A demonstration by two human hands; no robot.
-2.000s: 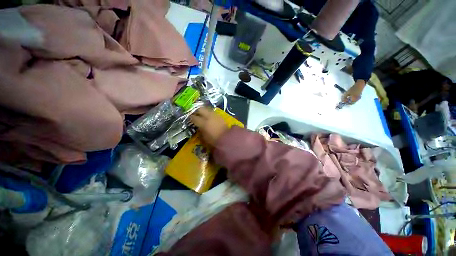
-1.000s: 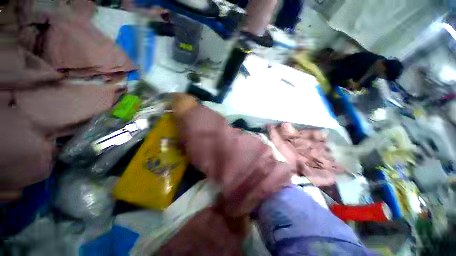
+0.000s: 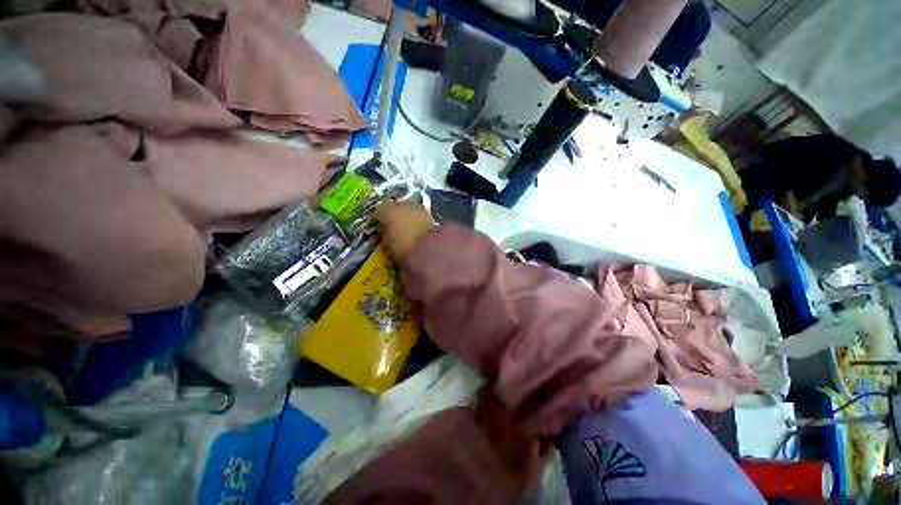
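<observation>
My right hand point(image 3: 403, 229), in a dusty-pink sleeve, reaches across to the upper end of the yellow box point(image 3: 368, 321). Its fingers are at the thin white ties point(image 3: 395, 182); whether they hold any cannot be told. The yellow box lies flat with a dark-blue print. Left of it lie a shiny clear packet point(image 3: 272, 247) with a green label point(image 3: 346, 196) and a white strip with dark marks point(image 3: 308, 266). My left hand is not in view; a pink sleeve shows at the bottom edge.
Pink fabric point(image 3: 99, 207) is heaped at left. A pale trough point(image 3: 776, 335) holds pink pieces point(image 3: 682, 330). A dark thread tube point(image 3: 548, 138) stands on the far table, with a pink cone point(image 3: 637, 35) behind. A red cone point(image 3: 790, 478) is at lower right. Clear plastic bags lie lower left.
The white strip left of the box now shows more clearly than two seconds ago. My right hand stays by the ties. The other person's hand has left the far table. The view swung and came back.
</observation>
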